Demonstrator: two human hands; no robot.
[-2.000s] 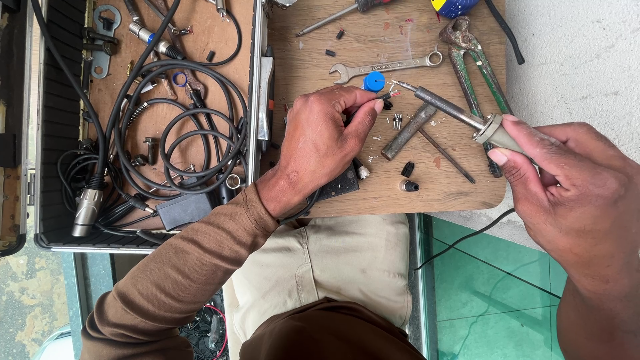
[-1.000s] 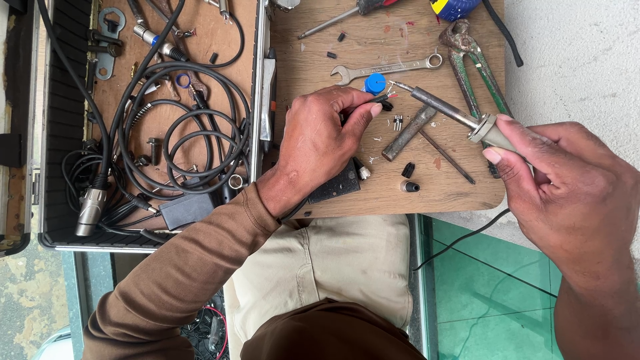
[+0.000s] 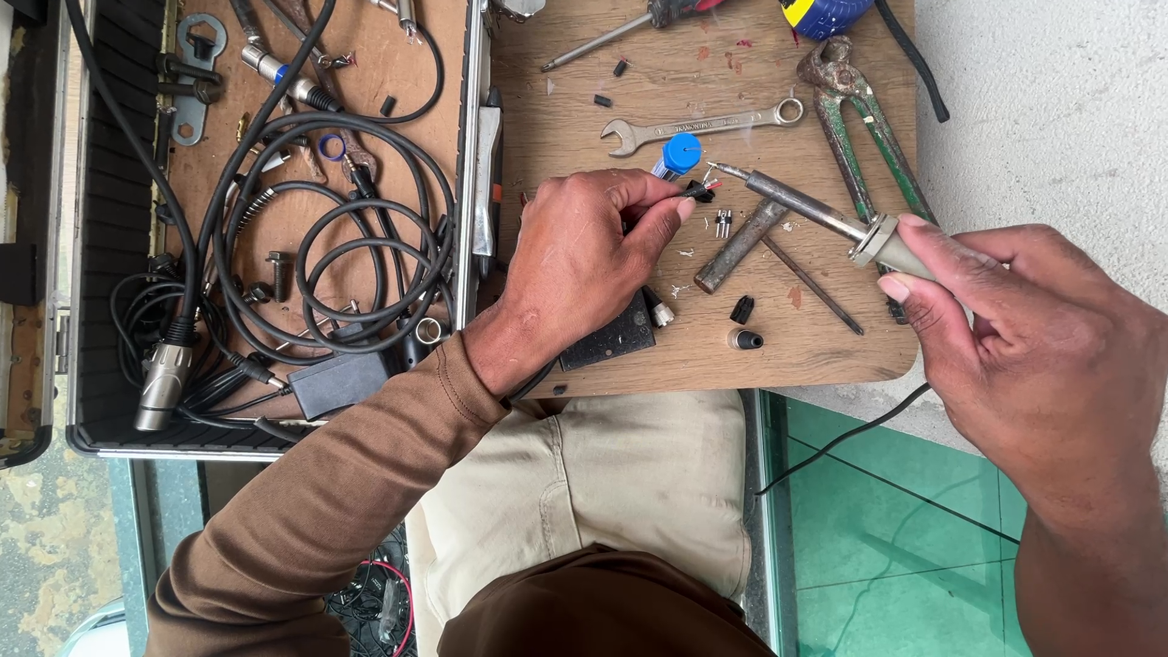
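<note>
My left hand (image 3: 593, 246) pinches the stripped end of a black cable (image 3: 695, 190) between thumb and fingertips, with a red wire and bare strands showing. My right hand (image 3: 1031, 319) grips the pale handle of a soldering iron (image 3: 821, 212), whose tip points left, at or very near the bare strands; contact cannot be told. A blue-capped solder tube (image 3: 681, 155) lies just behind the cable end. Below the iron's barrel are a metal tube (image 3: 737, 248), a thin rod (image 3: 812, 285) and a small pronged connector insert (image 3: 724, 224). Connector parts (image 3: 745, 339) lie near the board's front edge.
An open case (image 3: 476, 109) with coiled black cable (image 3: 365, 237), XLR connectors and bolts stands at the left. On the wooden board (image 3: 566, 119) lie a combination wrench (image 3: 703, 126), green-handled pincers (image 3: 867, 128), a screwdriver (image 3: 602, 41) and a black block (image 3: 610, 338). The iron's cord (image 3: 849, 440) hangs beyond the front edge.
The iron's tip has moved slightly left and up relative to the cable end since the oldest frame. Both hands keep their holds.
</note>
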